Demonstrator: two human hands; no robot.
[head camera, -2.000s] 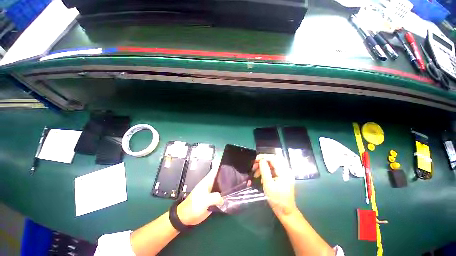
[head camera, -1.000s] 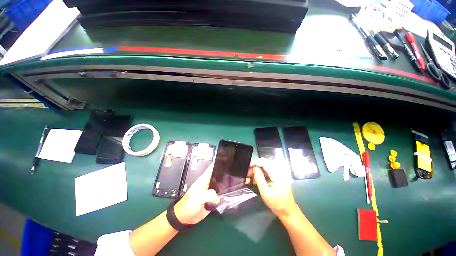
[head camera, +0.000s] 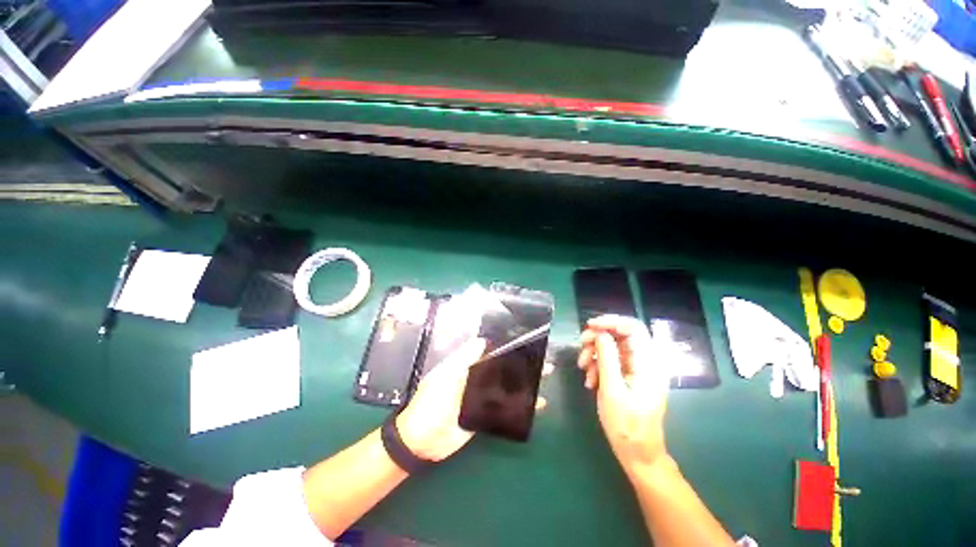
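Observation:
My left hand (head camera: 444, 411) holds a black glossy phone screen assembly (head camera: 501, 379) upright over the mat, its face towards me, with a shiny strip of film across its upper part. My right hand (head camera: 629, 374) is to the right of it, fingers curled close together and not touching the screen; whether it holds anything cannot be told. Left of the held screen, a screen assembly lies back side up (head camera: 393, 347), and a second one is partly hidden by my left hand. Behind my right hand lie two dark screens, one left (head camera: 603, 291) and one right (head camera: 679, 310).
Left are a tape roll (head camera: 333, 282), white paper slips (head camera: 246, 379), a black pen and black pouches (head camera: 252, 267). Right are a white cloth (head camera: 766, 344), yellow strip, red pen, red pad (head camera: 814, 495), yellow discs and a black block (head camera: 887, 396). A raised shelf edge (head camera: 514, 126) crosses behind.
The held screen has moved lower and to the right in view. My right hand has come away from it. The loose clear film hanging below it no longer shows. The whole view has shifted slightly.

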